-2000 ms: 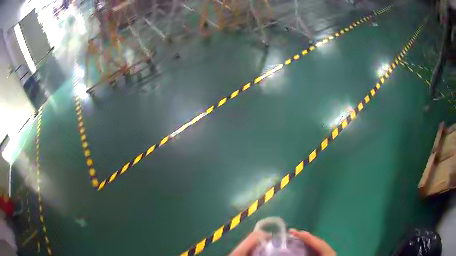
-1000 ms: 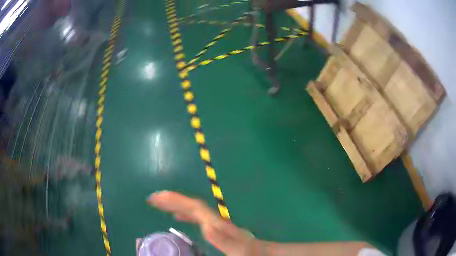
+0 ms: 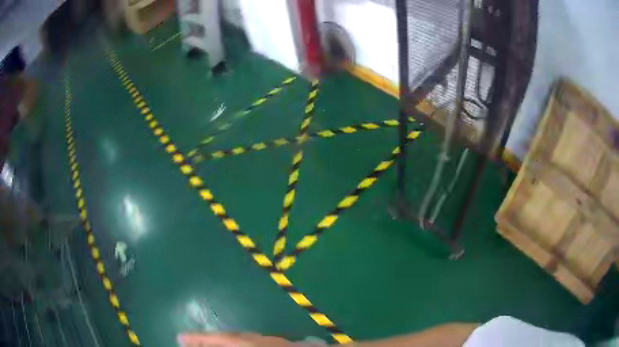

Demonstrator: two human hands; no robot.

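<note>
My right hand (image 3: 227, 340) lies at the bottom edge, low and left of centre. It is blurred and largely cut off, so its grip is hidden. Its forearm runs in from the right, with a white sleeve (image 3: 519, 333) at the bottom right. A small pale patch shows by the wrist; I cannot tell what it is. My left hand is out of the picture. No drinking bottle shows.
Green floor (image 3: 353, 284) carries yellow-black tape lines (image 3: 224, 217), some crossing. A dark metal mesh rack (image 3: 434, 169) stands by the wall on the right. A wooden pallet (image 3: 563, 190) leans beside it. A red post (image 3: 307, 34) stands at the back. A blurred person (image 3: 10, 108) is at far left.
The view has swung towards the wall, bringing in the rack and crossed tape. The purple-tinted bottle has dropped out of the picture. My right hand shows lower, at the bottom edge.
</note>
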